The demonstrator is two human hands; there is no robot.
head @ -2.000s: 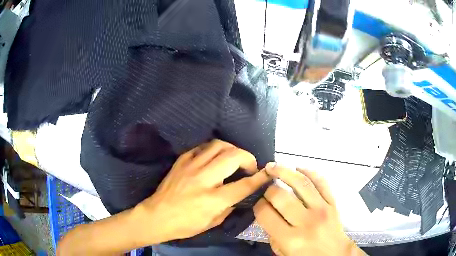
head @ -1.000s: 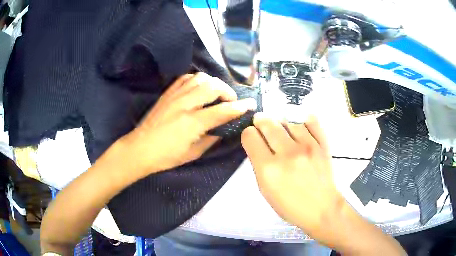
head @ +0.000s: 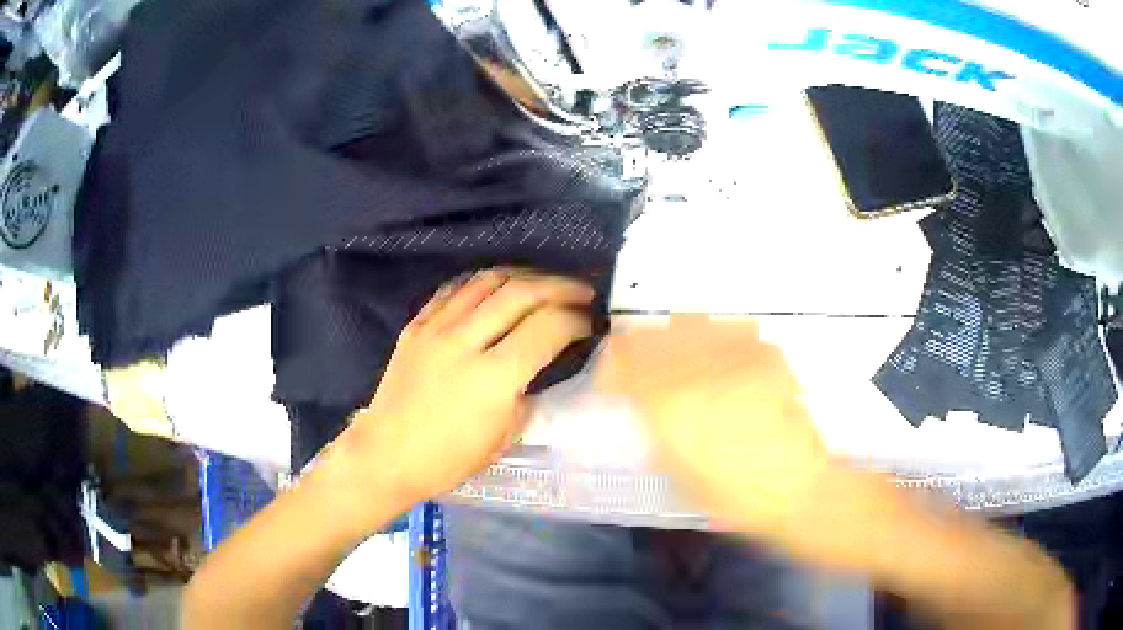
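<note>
A dark pinstriped garment panel (head: 357, 160) lies on the white machine table, its right edge running up to the presser foot area (head: 634, 154) of the sewing machine. My left hand (head: 493, 338) rests on the panel's lower right part, fingers curled at the cloth near its edge. My right hand (head: 714, 394) is motion-blurred over the table just right of the cloth edge. Whether its fingers hold anything cannot be made out.
The white "JACK" machine head (head: 739, 37) spans the top. A smartphone (head: 881, 148) and dark striped cut pieces (head: 985, 308) lie at the right. A box with a round grille (head: 31, 197) stands far left. A blue crate (head: 228, 492) is below the table.
The view has shifted. The panel now stretches smoother toward the needle area. My left hand has moved back from the presser foot along the cloth edge, and my right hand has moved toward the table's front.
</note>
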